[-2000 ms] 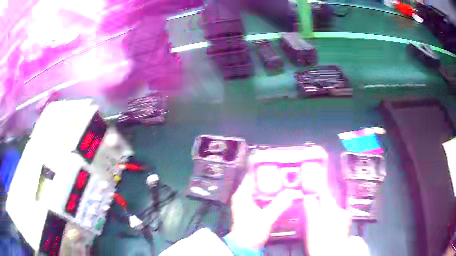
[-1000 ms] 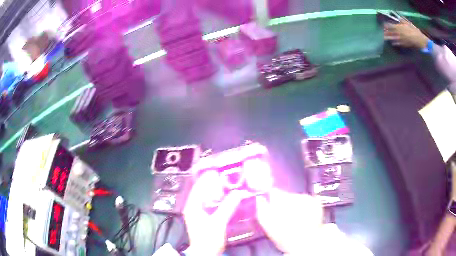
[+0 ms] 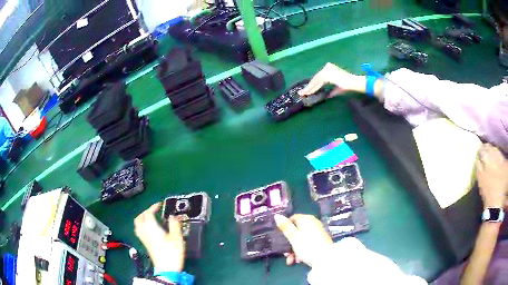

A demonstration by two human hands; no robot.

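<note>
Three trail cameras lie opened flat in a row. My left hand (image 3: 161, 236) is on the left camera (image 3: 195, 234), fingers at its left edge and thumb on its middle. My right hand (image 3: 303, 236) holds the right edge of the middle camera (image 3: 259, 236), thumb on top; that camera's front panel shows two pale pink-white areas beside the lens. The right camera (image 3: 340, 203) lies untouched, just below a colour test card (image 3: 332, 155) in white, cyan and magenta.
Bench power supplies (image 3: 53, 239) with red digits and leads stand at left. Stacked black trays (image 3: 186, 89) and open circuit-board housings (image 3: 123, 179) are behind. Another person's hand touches a housing (image 3: 289, 102) at the back. A black tray (image 3: 401, 183) with cream paper (image 3: 445, 161) is at right.
My hands have moved apart, the left one now on the left camera. The bright glare has faded. Another person's arm has reached in from the right to the back housing. The view has shifted.
</note>
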